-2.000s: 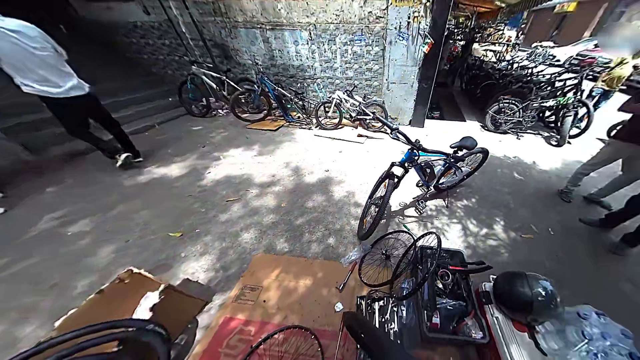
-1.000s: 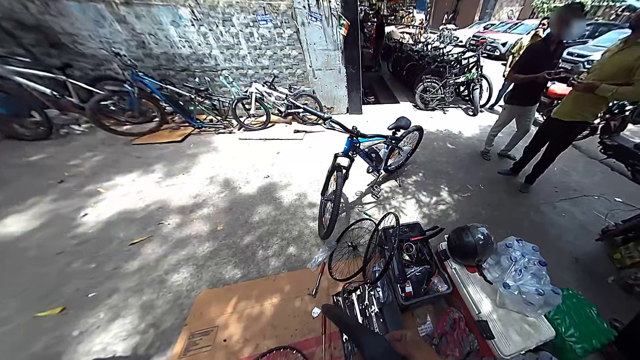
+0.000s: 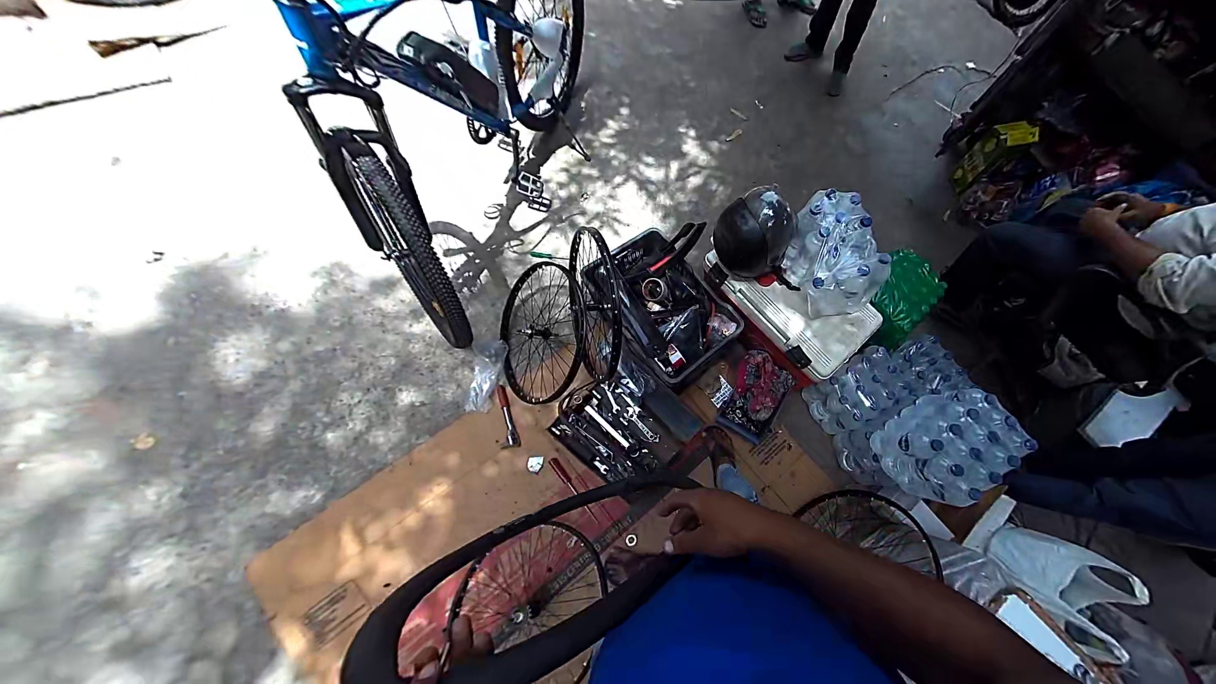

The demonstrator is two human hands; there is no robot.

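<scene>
A black bicycle tyre [image 3: 594, 494] is spread in a long loop across the lower middle. My left hand [image 3: 458, 648] is at its lower left, fingers curled around the rubber, partly hidden by the tyre. At the right end of the loop, my right hand [image 3: 714, 524] is closed over the tyre with bent fingers. Below the loop a spoked bicycle wheel [image 3: 521, 617] lies on a cardboard sheet [image 3: 380, 518]. Two more bare wheels [image 3: 541, 332] lean by the tools. A red-handled tool [image 3: 505, 415] and a tray of wrenches [image 3: 608, 427] lie beyond my hands.
A blue bicycle [image 3: 404, 228] stands ahead. To the right are a black tool bin [image 3: 665, 304], a white-lidded box [image 3: 807, 332], a black helmet [image 3: 753, 231] and packs of water bottles [image 3: 931, 418]. A seated person [image 3: 1178, 256] is at the right edge; another wheel [image 3: 869, 532] lies nearer.
The view has swung down and right. Both hands and the large tyre loop are now in view; one second ago only part of an arm or hand showed at the bottom edge.
</scene>
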